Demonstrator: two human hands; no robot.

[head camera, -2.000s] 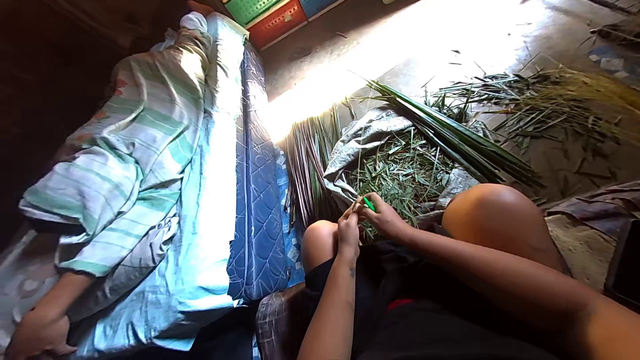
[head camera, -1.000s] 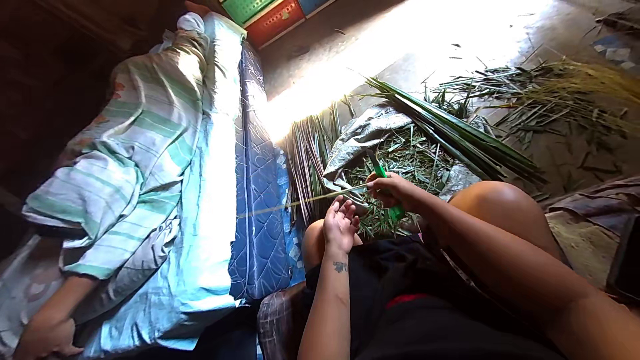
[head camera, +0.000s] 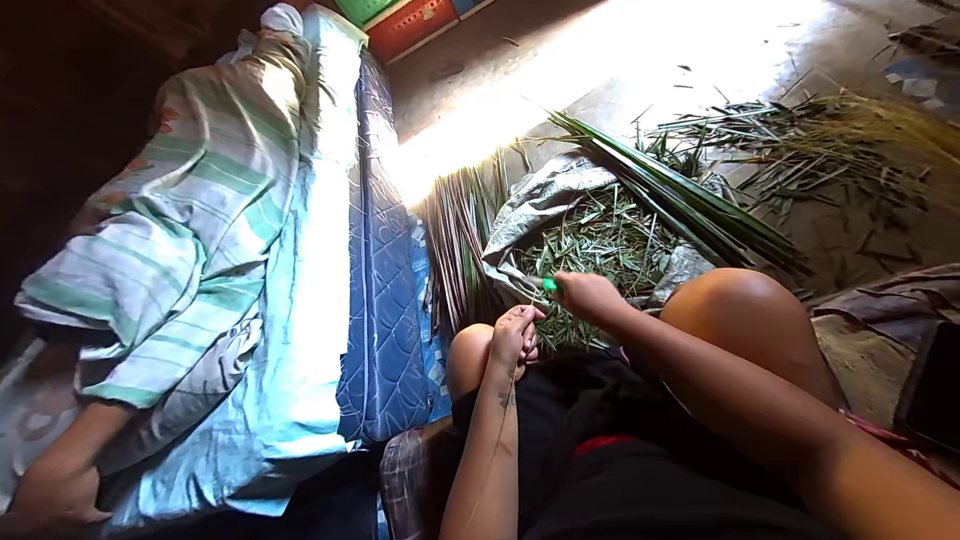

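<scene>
My left hand [head camera: 516, 334] is closed on a thin leaf strip or midrib [head camera: 495, 442], which trails back along my forearm. Just above and to the right, my right hand [head camera: 589, 296] grips a green-handled tool [head camera: 550, 284], apparently a knife; its blade is blurred and points left. Both hands are close together over my lap. Beyond them lies an open sack [head camera: 551, 180] filled with cut green leaf pieces [head camera: 600, 240]. A bundle of long green palm leaves [head camera: 675, 195] rests across the sack, and a bundle of brownish leaf strips [head camera: 465, 247] lies to its left.
At left a person [head camera: 60, 480] lies under a striped blanket [head camera: 225, 165] on a blue mattress [head camera: 382, 300]. Leaf scraps [head camera: 817, 165] are scattered on the floor at right. Plastic crates [head camera: 412, 26] stand at the top. A dark object [head camera: 930, 390] is at the right edge.
A second ago my left hand was open, with a long strip stretching left from my right hand. Now my left hand is closed on a strip that lies along my forearm.
</scene>
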